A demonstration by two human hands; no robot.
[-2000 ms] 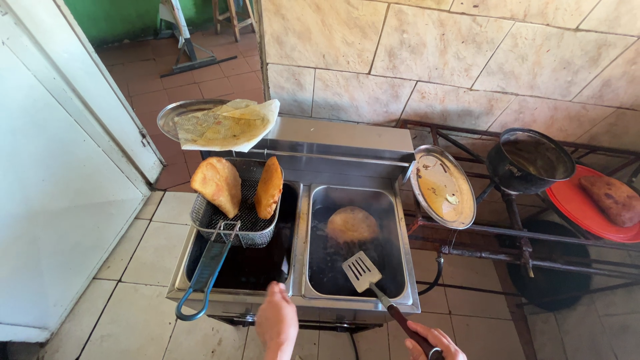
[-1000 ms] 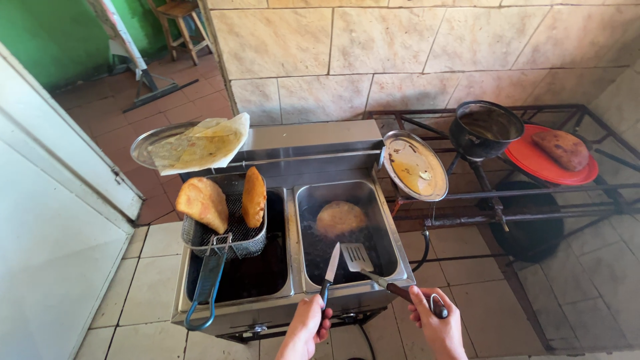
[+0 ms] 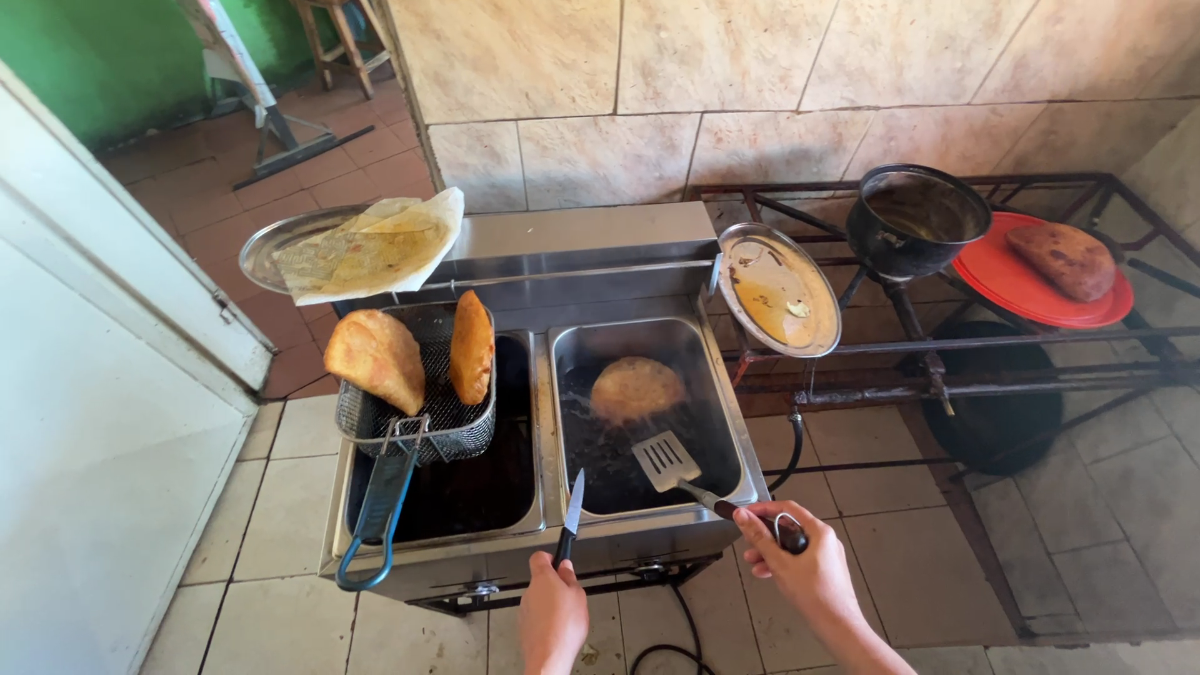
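Note:
My left hand grips a small knife by its black handle, blade pointing up at the front edge of the fryer. In my right hand is a slotted metal spatula, its head over the right fryer tank. A round golden piece of dough lies in the dark oil there, just beyond the spatula head and apart from it. Over the left tank rests a wire fry basket with a blue and black handle, holding a folded fried pastry and a second one on edge.
Behind the basket is a metal platter with oily paper. An oval metal tray with oil sits right of the fryer. Farther right, a pipe-frame stove bears a black pot and a red plate with a browned pastry.
Two seconds ago my left hand showed no knife; one second ago and now it holds one. The spatula has stayed in my right hand. The view has shifted.

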